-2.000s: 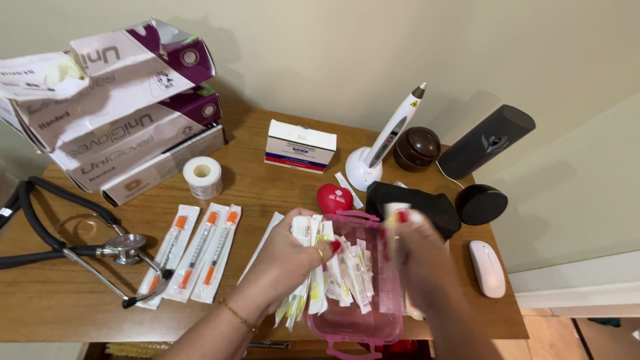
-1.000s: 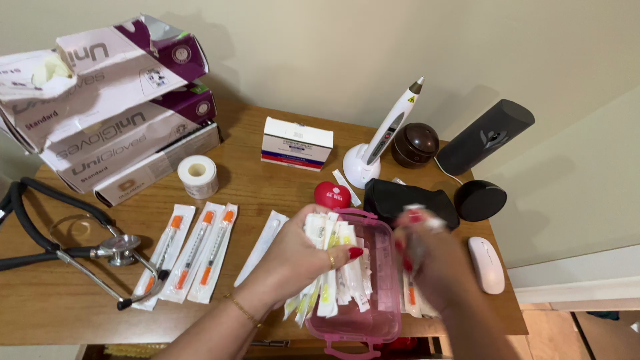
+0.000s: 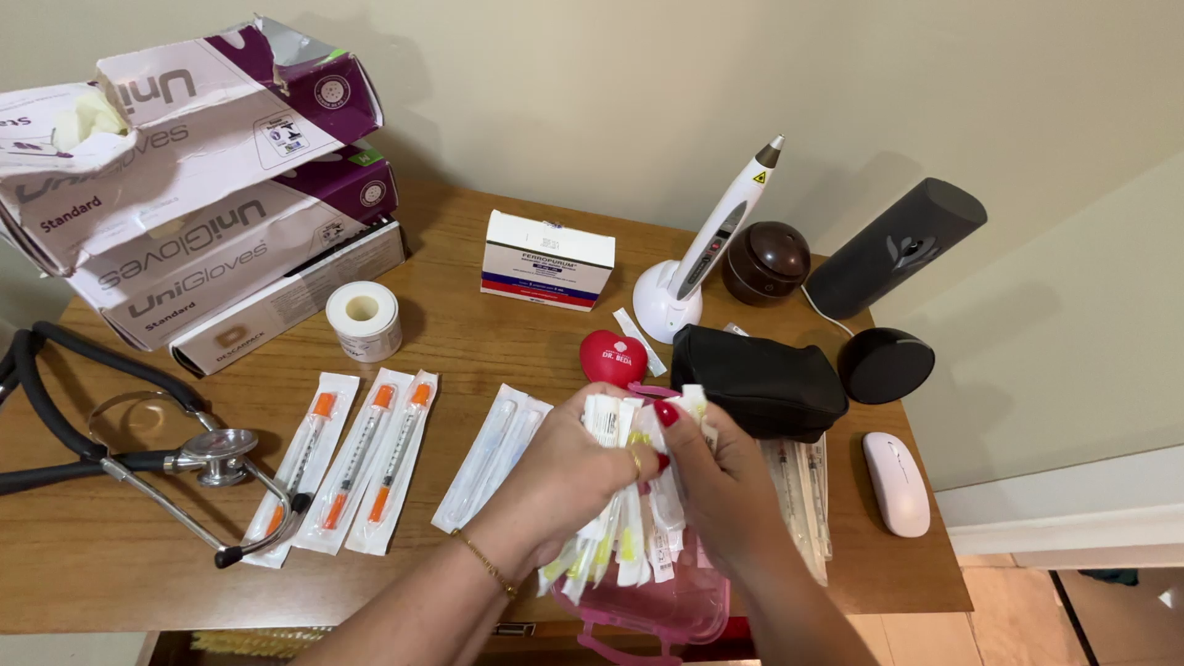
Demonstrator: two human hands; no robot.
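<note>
My left hand (image 3: pixel 587 467) grips a thick bunch of small sealed packets (image 3: pixel 615 546) with white paper and yellow parts inside. Against the bunch's right side, my right hand (image 3: pixel 717 467) pinches white packets between thumb and fingers. Both hands are over a pink translucent plastic box (image 3: pixel 689 606), whose inside is partly hidden by the packets and hands. Just left of my left hand lie wrapped clear items (image 3: pixel 490 453). Wrapped syringes with orange caps (image 3: pixel 347 462) lie farther left. To the right, more wrapped syringes (image 3: pixel 803 504) stick out below a black pouch (image 3: pixel 758 384).
Stacked glove boxes (image 3: pixel 231 185), a tape roll (image 3: pixel 363 319) and a stethoscope (image 3: pixel 217 453) are at left. Behind stand a medicine box (image 3: pixel 548 261), a red heart-shaped object (image 3: pixel 613 359), a white pen-shaped device (image 3: pixel 721 227) and a dark cylinder (image 3: pixel 897 245). A mouse (image 3: pixel 895 484) lies near the right edge.
My right hand has moved left from beside the box to meet the bunch in my left hand. The left hand keeps holding the packets.
</note>
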